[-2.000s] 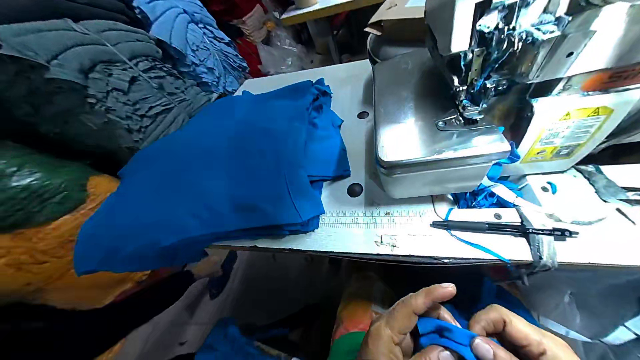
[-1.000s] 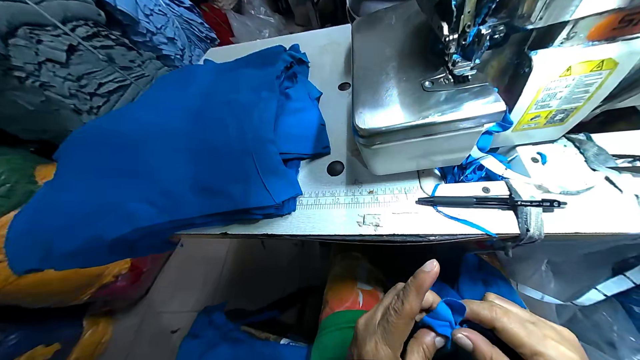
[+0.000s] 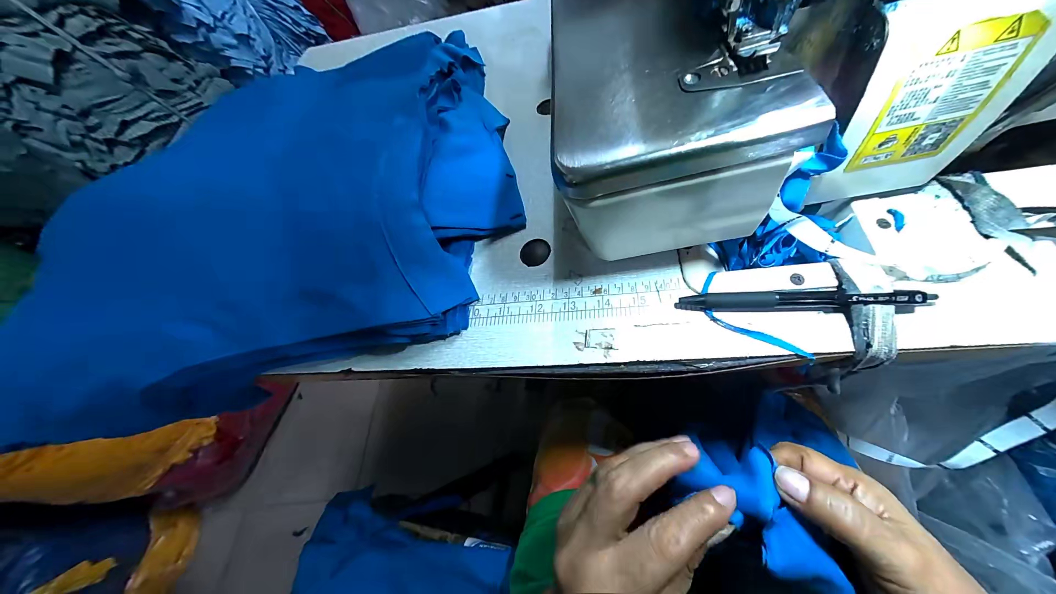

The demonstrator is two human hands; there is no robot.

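Observation:
Below the table's front edge, my left hand (image 3: 631, 528) and my right hand (image 3: 858, 511) pinch a piece of blue fabric (image 3: 747, 487) between thumbs and fingers. The hands are close together, with the cloth bunched between them and more of it hanging below. Above them on the table stands an industrial sewing machine (image 3: 693, 124) with a metal bed. A stack of blue fabric pieces (image 3: 272, 206) lies left of the machine and hangs over the table's edge. A black pen (image 3: 800, 301) rests at the front edge, right of a printed ruler scale (image 3: 577, 303).
Bundles of gray fabric (image 3: 91, 91) are piled at the upper left. Blue scraps (image 3: 771, 247) lie beside the machine bed. More blue cloth (image 3: 396, 553) sits low, left of my hands. Clear plastic (image 3: 965, 495) hangs at the right, under the white table edge (image 3: 528, 351).
Both hands have stayed on the blue fabric while their fingers shifted; more of the cloth now shows between them. The view has moved closer to the table.

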